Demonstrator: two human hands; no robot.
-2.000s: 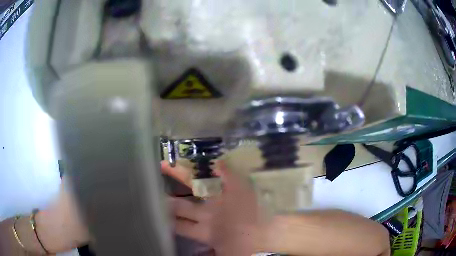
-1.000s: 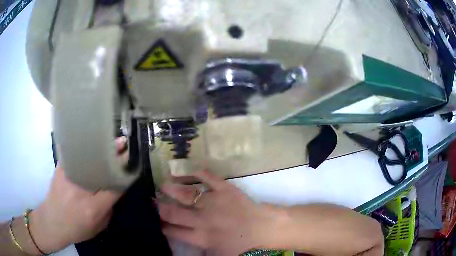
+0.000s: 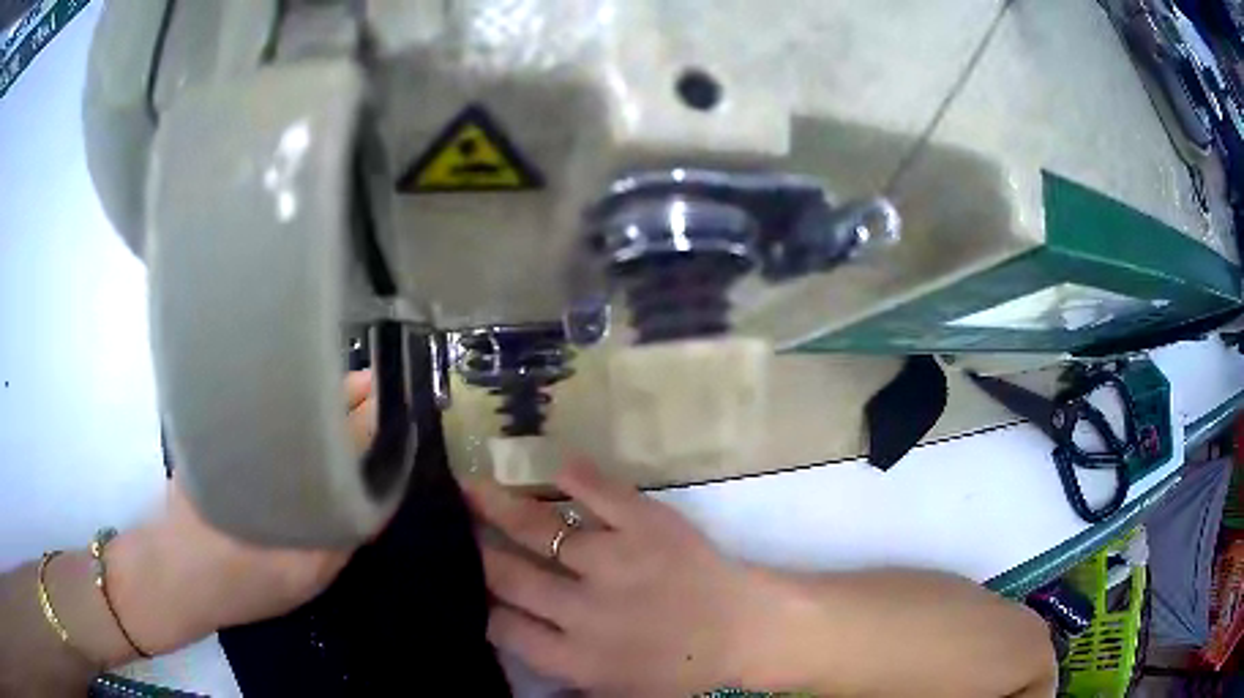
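Black fabric [image 3: 382,600] lies under the sewing head and runs down towards the wearer. My left hand [image 3: 246,559] is on the fabric's left side, its fingers partly hidden behind the pale rounded guard [image 3: 253,327]. My right hand [image 3: 628,586], with a ring, lies against the fabric's right edge with its fingers spread; it does not visibly grip it. The guard hides the needle and presser foot. The thread tension assembly [image 3: 682,259] with its cream knob is on the front of the cream machine head [image 3: 873,82].
A small black piece [image 3: 907,412] lies on the machine bed below the green control panel [image 3: 1064,293]. Black-handled scissors [image 3: 1091,450] lie right of it. A lime green basket [image 3: 1108,634] is beyond the table's green edge [image 3: 1050,566].
Since the first frame, the black fabric has come into view between the hands. Compared with one second ago, the view has shifted slightly; the hands stay by the fabric.
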